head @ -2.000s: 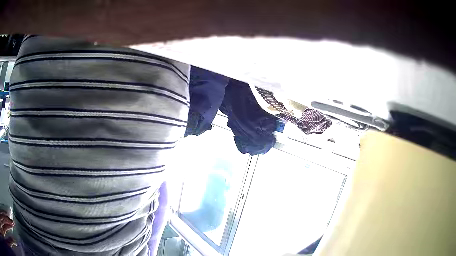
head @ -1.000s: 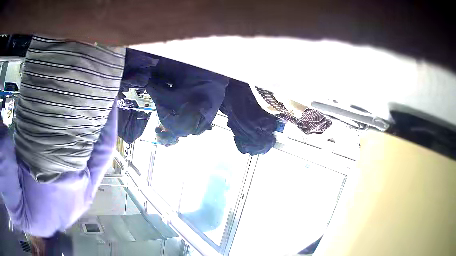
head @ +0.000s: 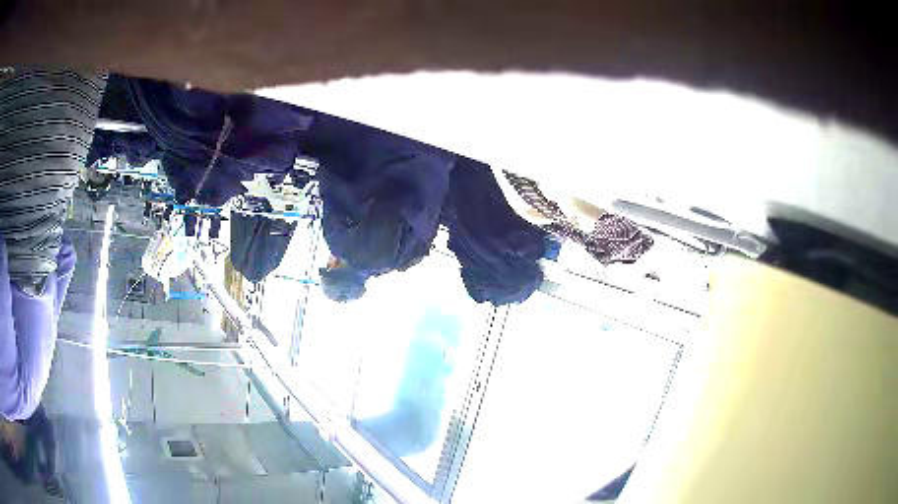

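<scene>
Neither of my hands can be made out. A blurred brown band (head: 394, 39) covers the top edge, very close to the lens; I cannot tell what it is. The view is strongly tilted. A plain cream-yellow surface (head: 788, 394) fills the lower right, very near. A small bunched dark-and-white patterned cloth (head: 620, 239) lies at the edge of an overexposed white surface (head: 591, 128). A pale grey elongated object (head: 689, 224) lies beside it, partly washed out.
Dark navy garments or clothed figures (head: 389, 202) stand in a row at centre left. A person in a striped top (head: 44, 157) with lavender sleeves is at the left edge. Bright windows (head: 581, 394) are at lower centre, with a long ceiling light (head: 103, 364) at lower left.
The person in the striped top has moved left and looks smaller, uncovering more dark clothing, the light and the room behind. The cream surface and patterned cloth have not moved.
</scene>
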